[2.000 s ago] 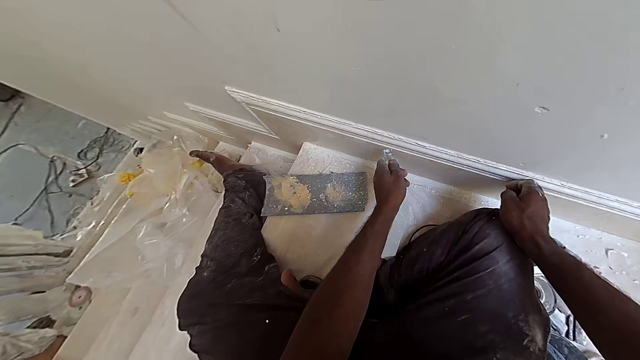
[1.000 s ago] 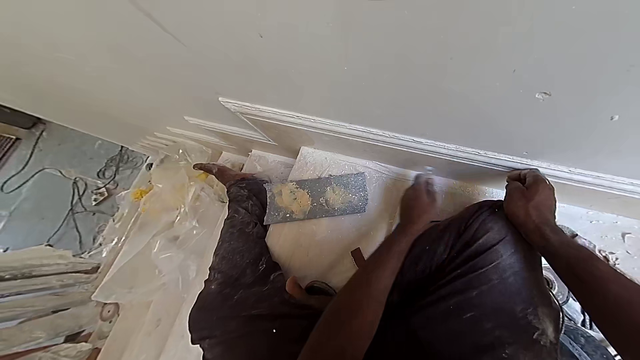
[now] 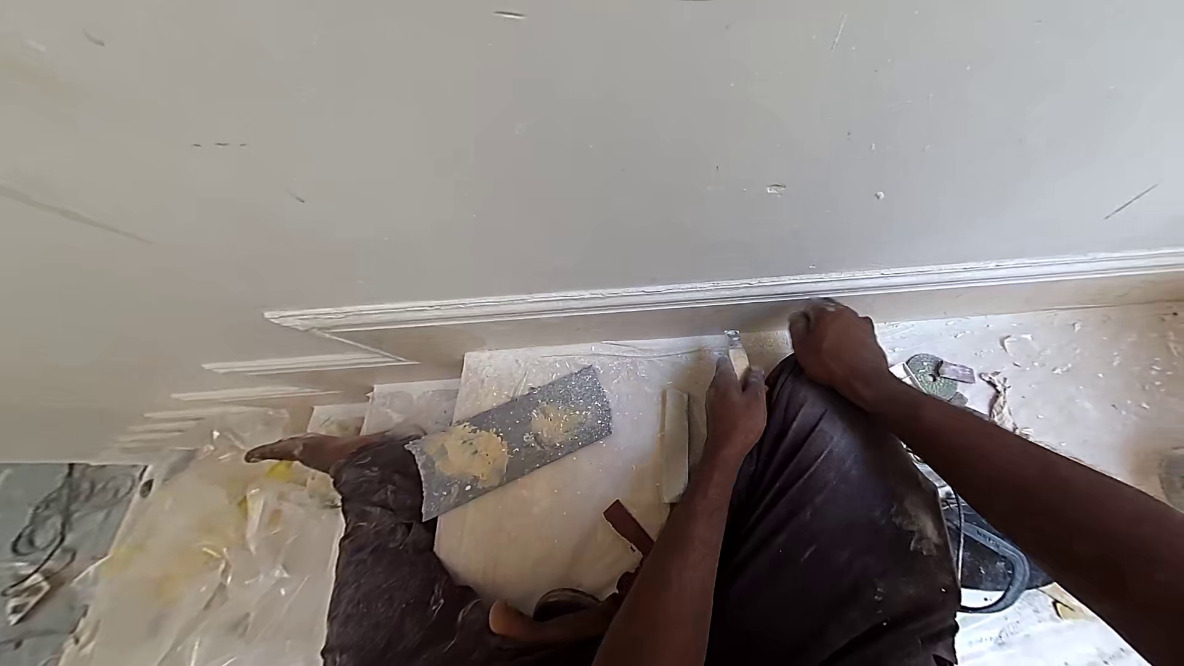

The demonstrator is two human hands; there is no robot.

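Note:
My left hand (image 3: pixel 737 402) is closed around a small putty knife (image 3: pixel 735 351), its blade pointing up toward the wall below the white moulding (image 3: pixel 573 302). My right hand (image 3: pixel 835 347) is a fist pressed against the baseboard just under that moulding, above my bent knee; whether it holds anything is hidden. A grey rectangular plate (image 3: pixel 513 442) bearing two patches of yellowish filler lies tilted on the step, left of my left hand and by my leg. Beside my left wrist lies a pale, narrow block (image 3: pixel 675 444). A brown strip (image 3: pixel 629 527) is close to my left forearm.
Plastic sheeting (image 3: pixel 203 555) covers the stairs at the lower left, with cables (image 3: pixel 51 536) on the floor beyond. A round green disc (image 3: pixel 934 375) lies right of my right hand, near a dark container with a handle (image 3: pixel 1004 564). The wall (image 3: pixel 592 166) has scratches and small chips.
The view has turned and shifted toward the right. My left hand, with the putty knife, is now closer to my right hand than two seconds ago. The pale block now shows beside my left wrist.

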